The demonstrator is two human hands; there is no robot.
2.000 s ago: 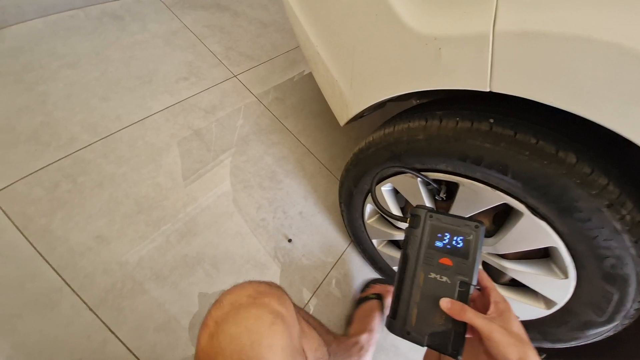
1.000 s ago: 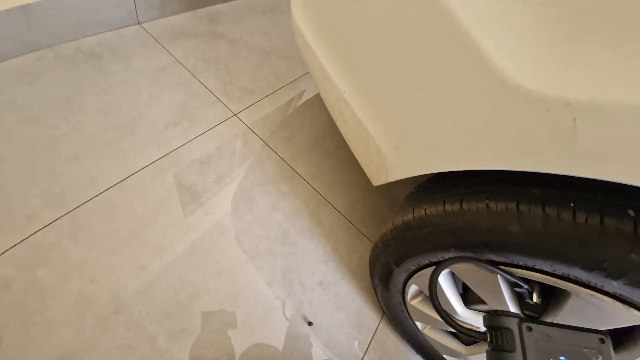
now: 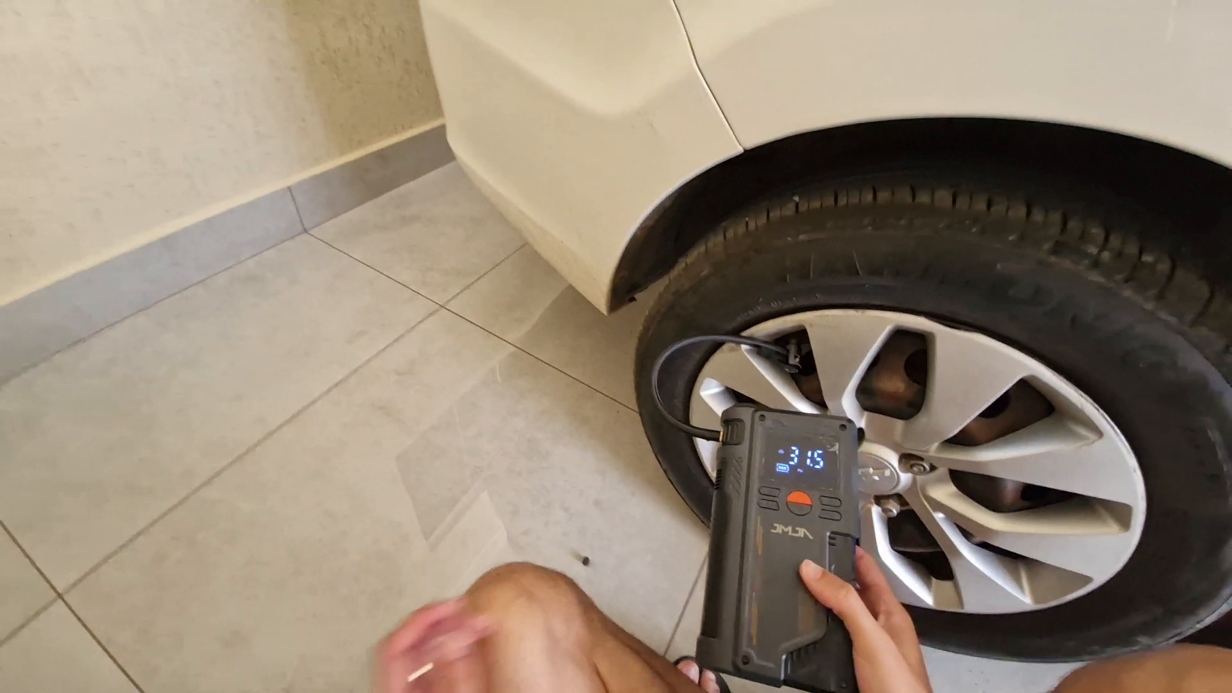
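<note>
My right hand (image 3: 871,621) grips the lower right side of a black JMJA portable tyre inflator (image 3: 784,577), thumb on its front. The lit display reads 31.5 above an orange button. A black air hose (image 3: 664,375) curves from the inflator's top left to the valve area of the silver wheel (image 3: 982,404), inside a black tyre (image 3: 1169,414). My left hand (image 3: 433,650), blurred, is beside my bent knee at the bottom; its fingers are unclear. A small black cap-like piece (image 3: 585,559) lies on the floor tile.
The cream-white car body (image 3: 577,125) overhangs the tyre. A textured wall (image 3: 173,115) with a grey tile skirting (image 3: 183,241) stands at the left. Large grey floor tiles (image 3: 241,385) spread between wall and wheel. My knees show at the bottom edge.
My left hand has come into view beside the knee. My right hand and the inflator, partly out of frame one second ago, show again after a large view shift. The hose remains at the wheel.
</note>
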